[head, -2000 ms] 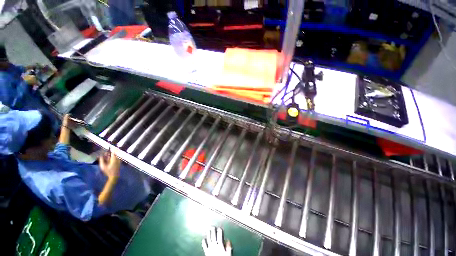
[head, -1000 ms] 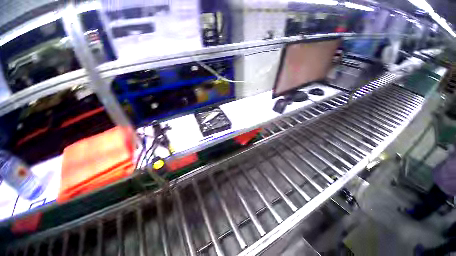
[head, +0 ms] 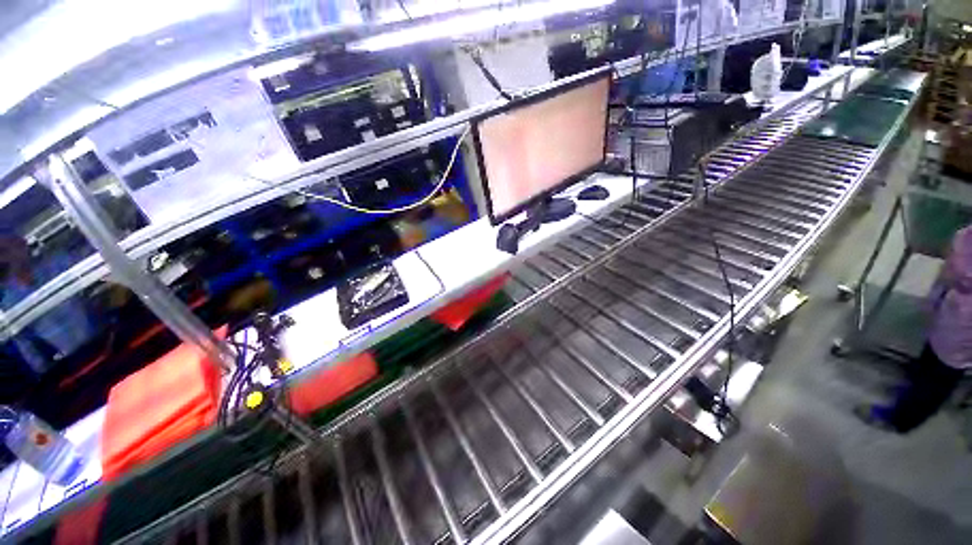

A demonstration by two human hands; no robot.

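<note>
Neither of my hands is in view. Nearest in front of me is the roller conveyor, a curving row of grey metal rollers. Behind it runs a white bench shelf. A stack of orange-red sheets lies on the shelf at the left. Right of it are black cables and a tool with a yellow end. A black tray with small metal pieces lies further right. A monitor stands beyond it, with a mouse.
A clear bottle lies tilted at the far left. A metal post leans across the shelf. A green cart and a person in a pinkish top are at the right. A carton-like brown surface is at the lower right, blurred.
The view has swung right and along the line. The blue-clad worker, green board and gloved hand seen earlier are out of view. The monitor, cart and another person have come into view.
</note>
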